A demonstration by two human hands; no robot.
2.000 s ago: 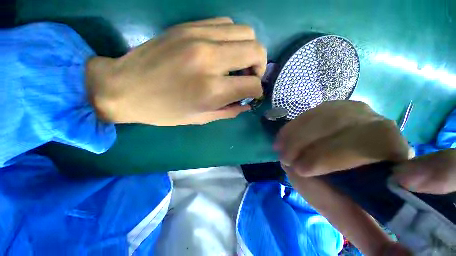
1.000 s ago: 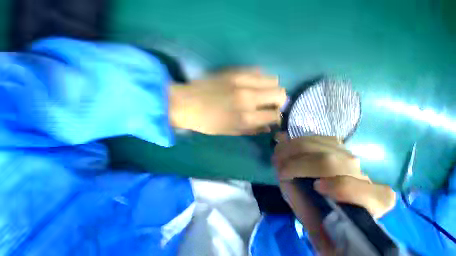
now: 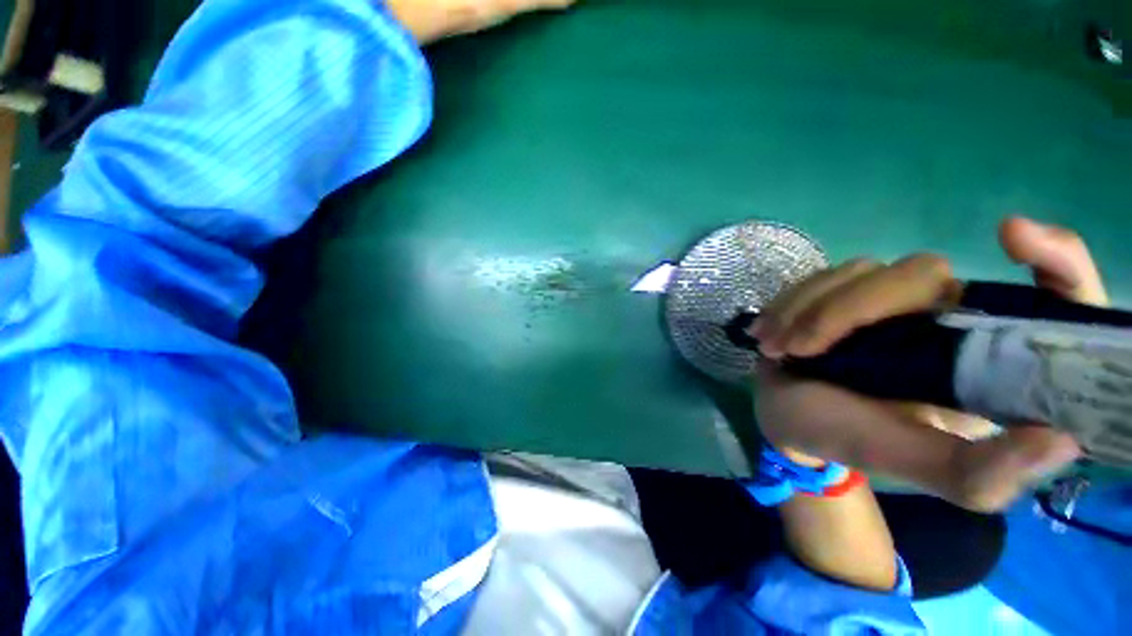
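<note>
My right hand [image 3: 900,373] is wrapped around the electric screwdriver [image 3: 1037,367], which has a black grip and a grey-white labelled body. Its dark nose is over the lower right part of the round silver screw plate [image 3: 726,276]. The plate lies on the green mat [image 3: 534,385]. A small white tag [image 3: 654,278] is at the plate's left edge. My left hand [image 3: 466,10] is at the top edge of the picture, mostly cut off. Its fingers are out of view, so I cannot tell what it holds.
Dark specks [image 3: 546,276] are on the mat left of the plate. A small shiny thing [image 3: 1102,47] is at the top right corner. Dark objects with pale parts [image 3: 75,75] are at the top left. A blue band and a red band circle my right wrist.
My left hand has moved away from beside the plate to the top edge. My right hand and the screwdriver have turned, with the nose now over the plate. The wrist bands have come into view.
</note>
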